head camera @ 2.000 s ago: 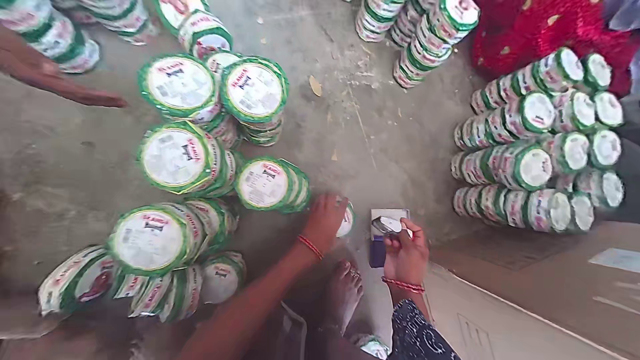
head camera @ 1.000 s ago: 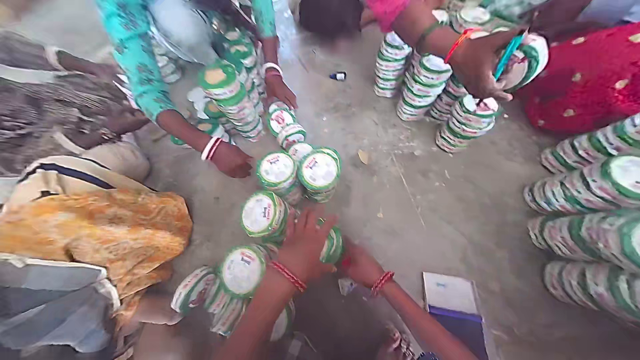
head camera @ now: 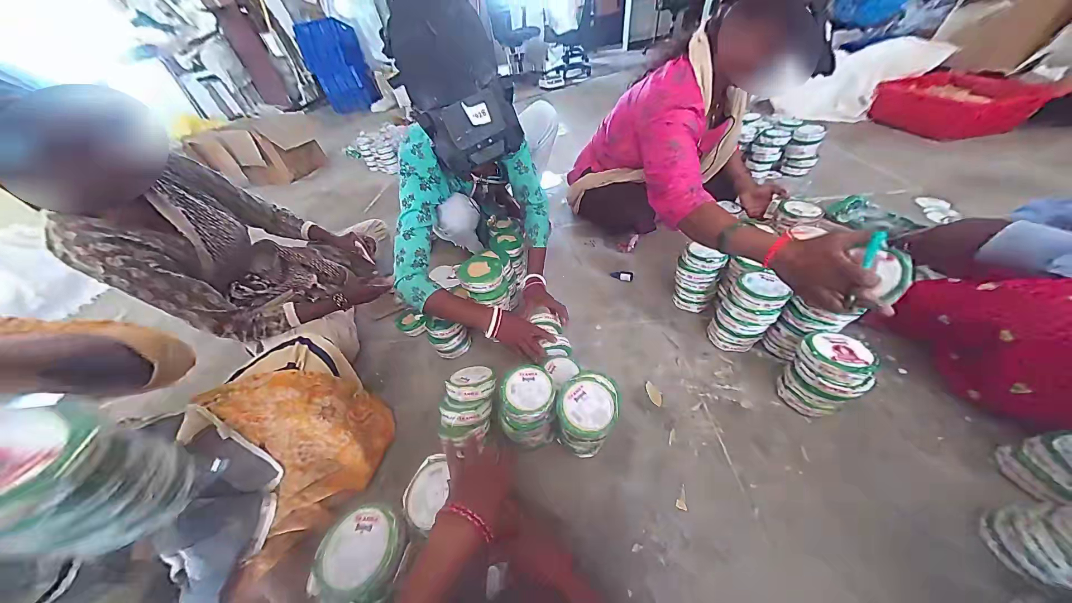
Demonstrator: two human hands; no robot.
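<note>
My left hand (head camera: 479, 473), with red bracelets at its wrist, is at the near side of a stack of round, flat, green-rimmed packs (head camera: 466, 410); whether its fingers grip the stack is unclear. My right hand is blurred and partly hidden low in the view, by my left forearm; its fingers cannot be made out. Two similar upright stacks stand just right of that stack, one with a white printed top (head camera: 528, 390) and another (head camera: 588, 407). Nearer to me, a leaning round pack (head camera: 427, 492) and a larger stack (head camera: 356, 544) lie left of my left wrist.
Across from me a person in a teal sleeve (head camera: 417, 218) has both hands at small stacks. At right a person's hand (head camera: 825, 272) holds a pack and a teal pen-like object above more stacks (head camera: 829, 373). A blurred stack (head camera: 92, 477) and an orange cloth (head camera: 310, 435) are at left.
The view has tilted up strongly. My left hand has gone from a small pack beside my foot to the stacks. The box near my right hand is out of view now.
</note>
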